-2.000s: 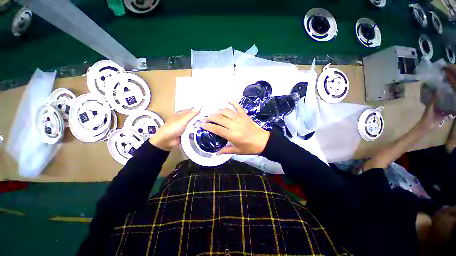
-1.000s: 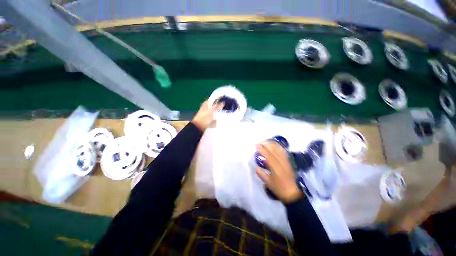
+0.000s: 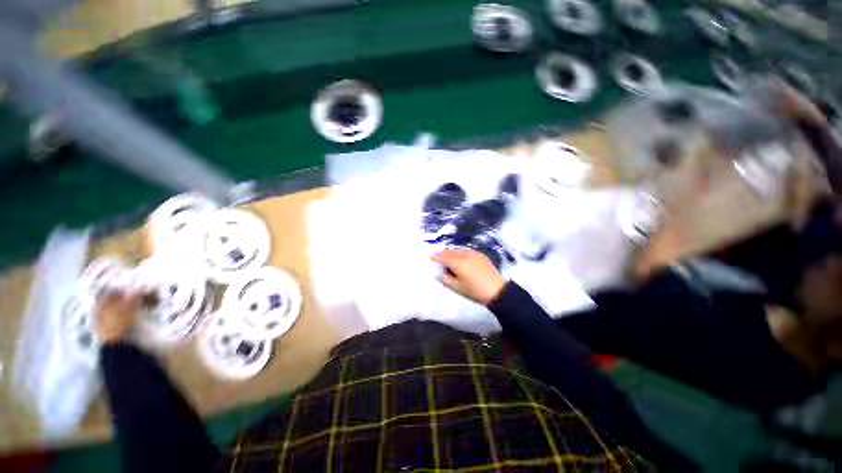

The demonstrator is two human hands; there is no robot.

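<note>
White round housings lie in a loose, overlapping pile at the left. My left hand is blurred at the left side of this pile; I cannot tell whether it grips a housing. Glossy black round covers lie clustered on the white sheet. My right hand is at the near edge of the covers, fingers bent; whether it holds anything is unclear. An assembled unit, a white ring with a dark centre, lies on the green conveyor beyond the sheet.
The green conveyor carries several more units at the upper right. A grey slanting bar crosses the upper left. A foam sheet lies at far left. Another worker's dark sleeve and a blurred grey box are at the right.
The unit from my hands now lies on the conveyor, released. My left hand has moved from it to the housing pile. My right hand has drawn to the near edge of the black covers.
</note>
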